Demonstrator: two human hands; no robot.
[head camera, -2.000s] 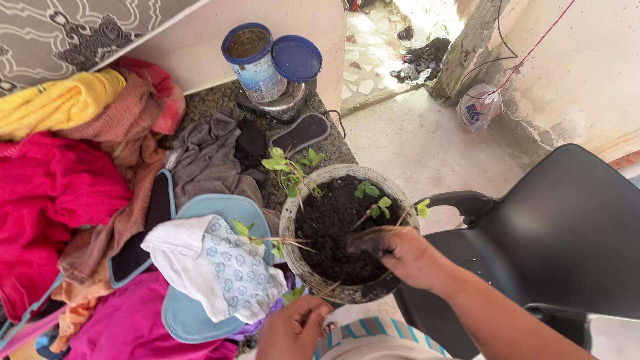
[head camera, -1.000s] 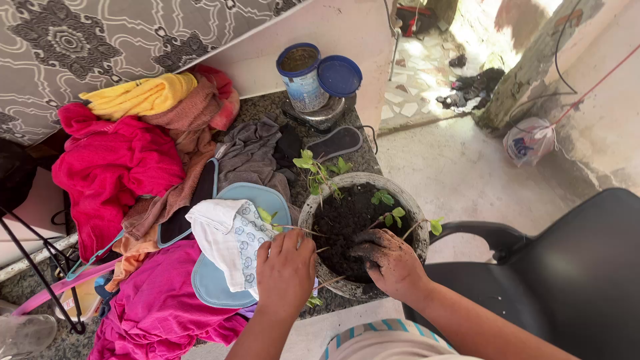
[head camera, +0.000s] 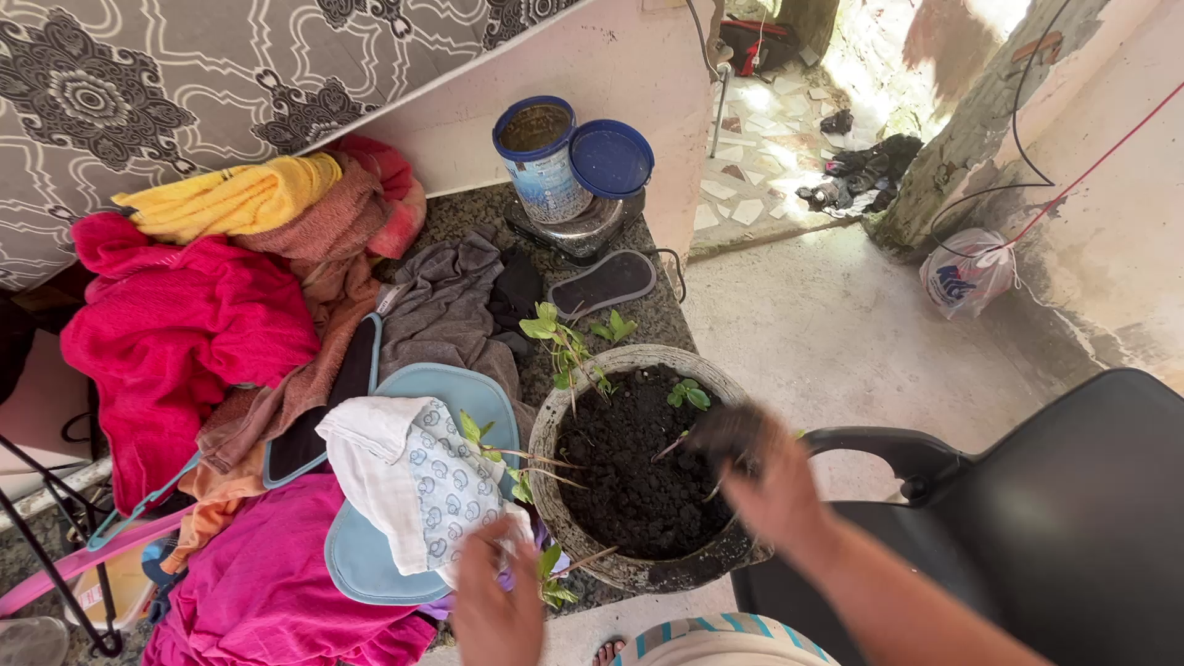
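Note:
A round, weathered pot (head camera: 546, 462) full of dark soil (head camera: 638, 490) stands at the edge of a granite counter. Leafy seedlings lean over its rim at the upper left (head camera: 564, 347) and left, and a small green sprout (head camera: 688, 394) rises from the soil. Blurred, my right hand (head camera: 763, 467) is over the pot's right side, soil dark on its fingers; whether it holds anything cannot be told. My left hand (head camera: 499, 587), also blurred, is left of the pot beside a white printed cloth (head camera: 435, 481); its grip is unclear.
Piled towels and clothes (head camera: 194, 333) lie left on the counter, with a light blue pad (head camera: 370, 555) under the cloth. Behind the pot are an opened tub (head camera: 546, 185) with a blue lid (head camera: 610, 159) and a dark insole-shaped piece (head camera: 603, 284). A black chair (head camera: 1064, 518) stands right.
My right hand has come up out of the soil to the pot's right side. My left hand has moved from the pot's left rim down toward me.

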